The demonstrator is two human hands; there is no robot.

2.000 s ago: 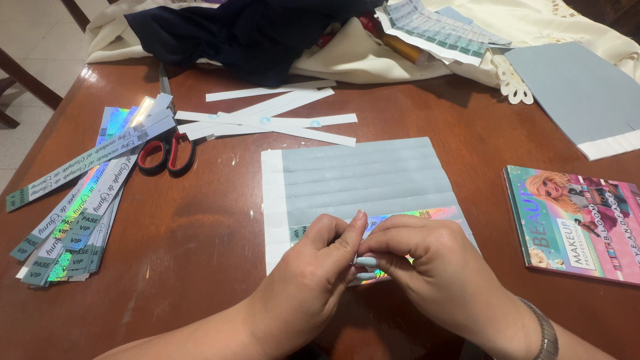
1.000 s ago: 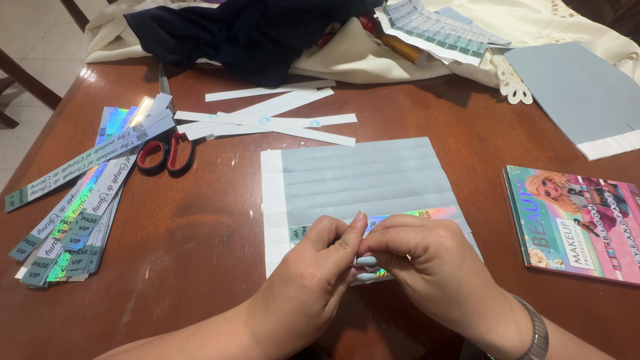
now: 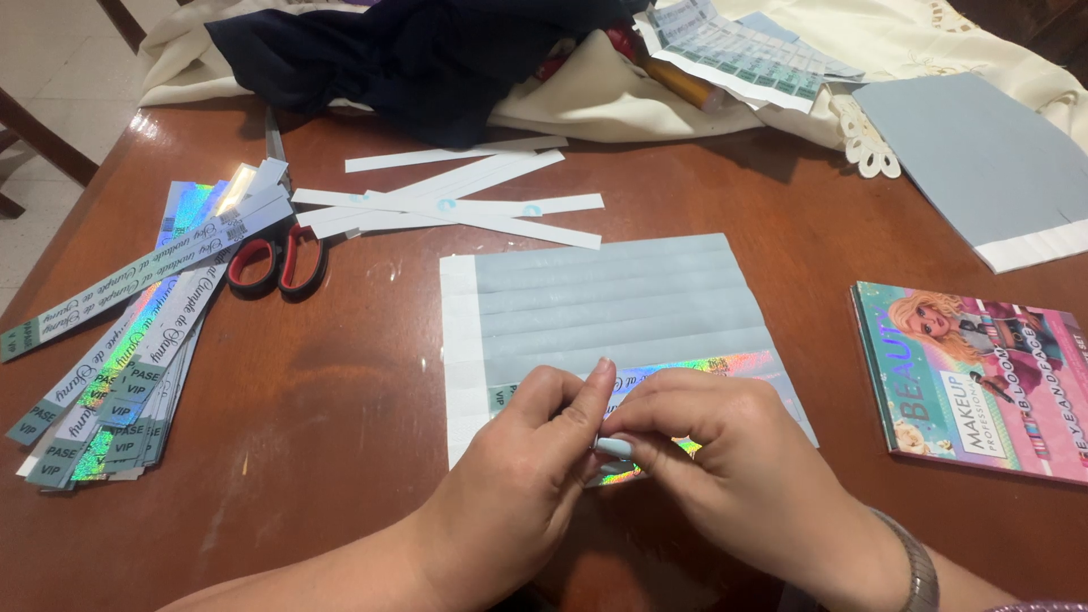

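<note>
My left hand [image 3: 535, 442] and my right hand [image 3: 714, 433] meet fingertip to fingertip over the lower part of a pleated grey-blue backing sheet [image 3: 595, 297] with a white margin. Something small is pinched between them, mostly hidden by the fingers; I cannot tell exactly what it is. Under the hands, a holographic printed paper strip [image 3: 739, 365] lies on the sheet. At the left is a pile of printed wristband strips [image 3: 144, 340], with red-and-black scissors [image 3: 279, 263] partly beneath it. Several narrow white paper strips [image 3: 510, 208] lie crossed above the sheet.
A makeup set with a pink and teal cover [image 3: 969, 382] lies at the right. Another grey-blue sheet [image 3: 977, 161] is behind it. Cream cloth [image 3: 731, 127], dark blue cloth [image 3: 399, 68] and a printed strip sheet [image 3: 731, 55] lie along the far side of the wooden table [image 3: 340, 425].
</note>
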